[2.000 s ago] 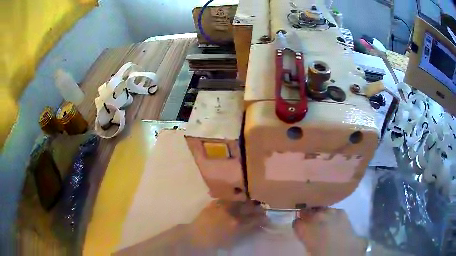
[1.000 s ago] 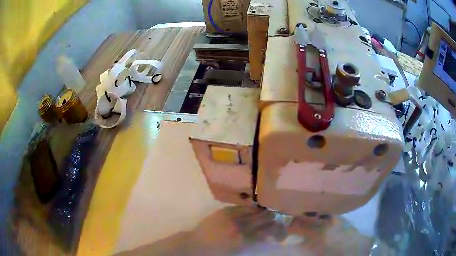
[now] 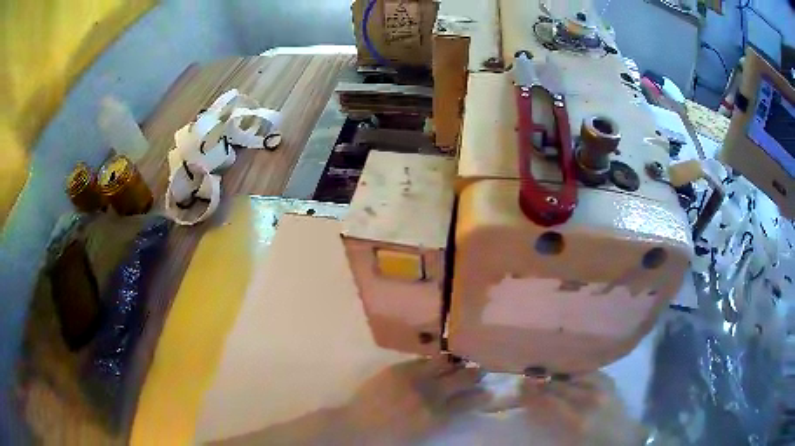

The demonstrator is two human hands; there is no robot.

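The cream sewing machine head (image 3: 567, 287) fills the centre, with a red slotted guard (image 3: 547, 152) and a brass-grey knob (image 3: 597, 144) on it. My left hand (image 3: 414, 396) is blurred just below the head's lower left edge. My right hand (image 3: 575, 409) is blurred below the head's lower right edge. The hands are close together, with a small whitish patch (image 3: 501, 388) between them, too blurred to name. The fingertips are partly hidden under the head, so I cannot tell what they hold.
A white strap bundle (image 3: 196, 161) lies on wood at left, near golden-brown cylinders (image 3: 125, 185) and a dark plastic-wrapped bundle (image 3: 126, 300). Finished straps (image 3: 750, 235) heap at far right above a clear plastic bag (image 3: 697, 375). A control panel (image 3: 767, 131) stands upper right.
The view has shifted, so the machine head appears further right and slightly lower than two seconds ago. My hands remain below the head; the white piece between them shows less clearly now.
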